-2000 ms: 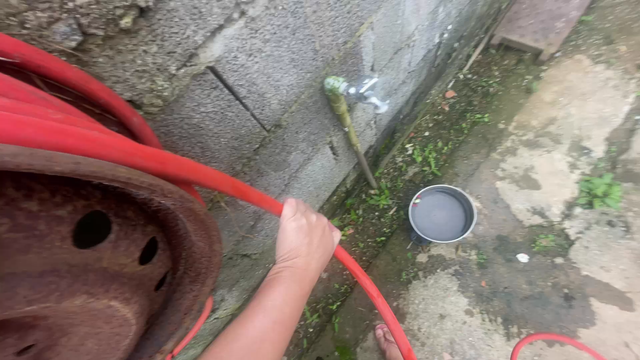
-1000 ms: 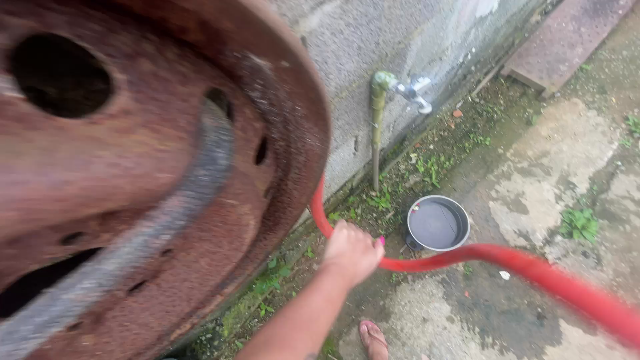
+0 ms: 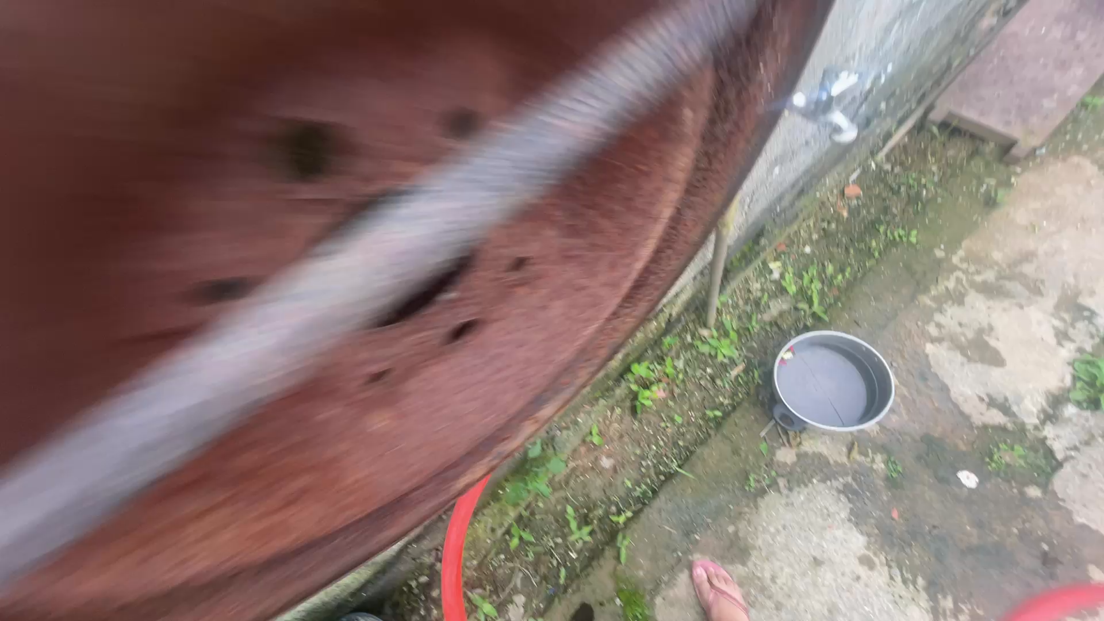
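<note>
Neither my left hand nor my right hand shows in the head view. A rusty metal wheel rim (image 3: 552,285) fills the left and centre, very close and blurred. Across it, from lower left to top, runs a grey bar or tube (image 3: 345,293). From under the rim's lower edge a red hose (image 3: 455,552) comes down, and a blurred red piece shows at the bottom right corner. Whatever lies behind the rim is hidden.
A water tap (image 3: 832,112) stands out from the block wall (image 3: 888,43). On the ground is a round grey basin (image 3: 824,386). A flat slab (image 3: 1026,69) lies at the upper right. Small weeds line the wall's foot, and a sandalled foot (image 3: 718,591) is at the bottom.
The hand that held the red hose has gone out of view. The rim now covers much more of the view and hides the tap's pipe in part.
</note>
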